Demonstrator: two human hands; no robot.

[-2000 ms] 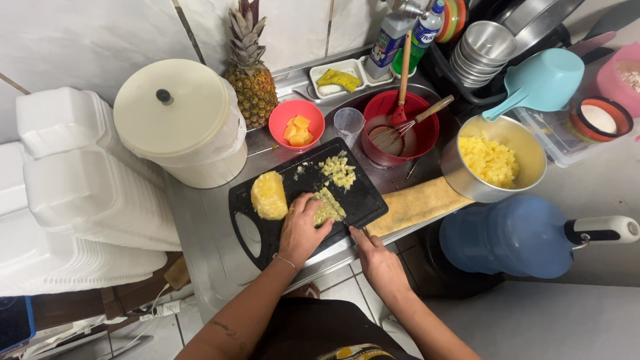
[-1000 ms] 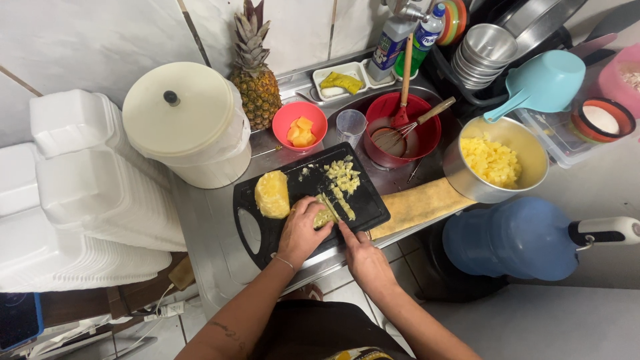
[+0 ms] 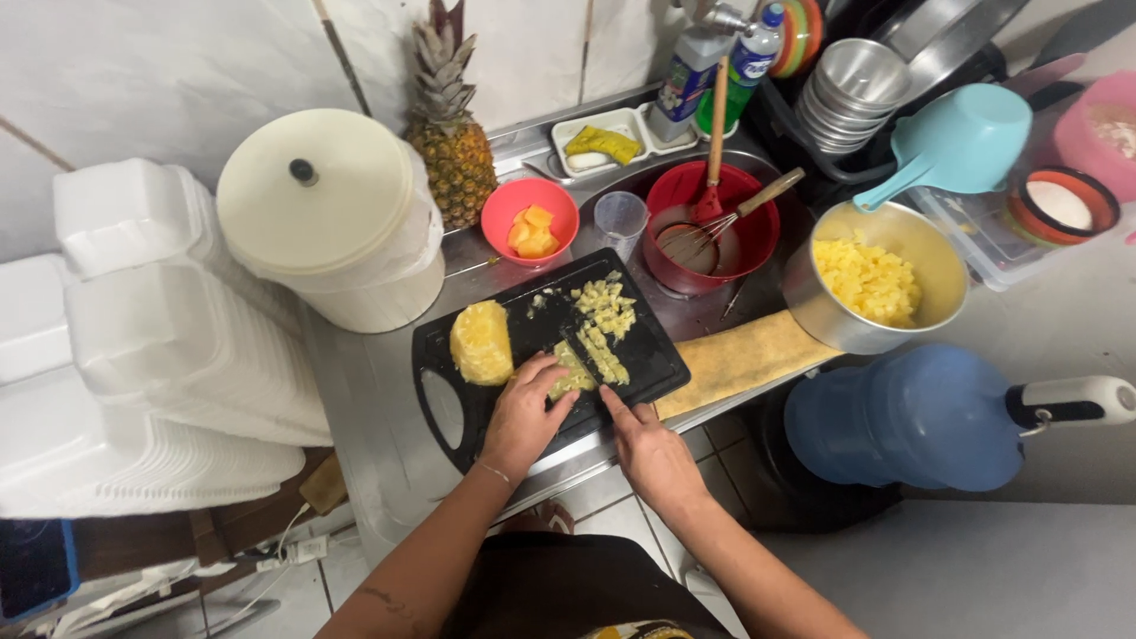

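Note:
My left hand (image 3: 525,417) presses its fingertips on a pineapple slice (image 3: 571,371) lying on a black cutting board (image 3: 541,333). My right hand (image 3: 652,453) holds a knife, its handle hidden in the fist; the thin dark blade (image 3: 583,359) lies between the slice and a row of cut strips (image 3: 603,355). Small pineapple pieces (image 3: 605,306) lie at the board's upper right. A peeled pineapple chunk (image 3: 481,343) sits left of my left hand. An aluminium pot (image 3: 950,284) at the right holds many diced pineapple pieces (image 3: 868,280).
Behind the board stand a whole pineapple (image 3: 451,164), a pink bowl (image 3: 531,253), a clear cup (image 3: 620,222) and a red bowl with a whisk (image 3: 710,229). A lidded white bucket (image 3: 337,222) and stacked foam containers (image 3: 177,355) are leftward. A yellow cloth (image 3: 745,359) and water jug (image 3: 905,417) lie rightward.
Strips of the slice now lie cut to the right of the blade, where two seconds ago the slice was in one larger piece. My left hand stays on the slice.

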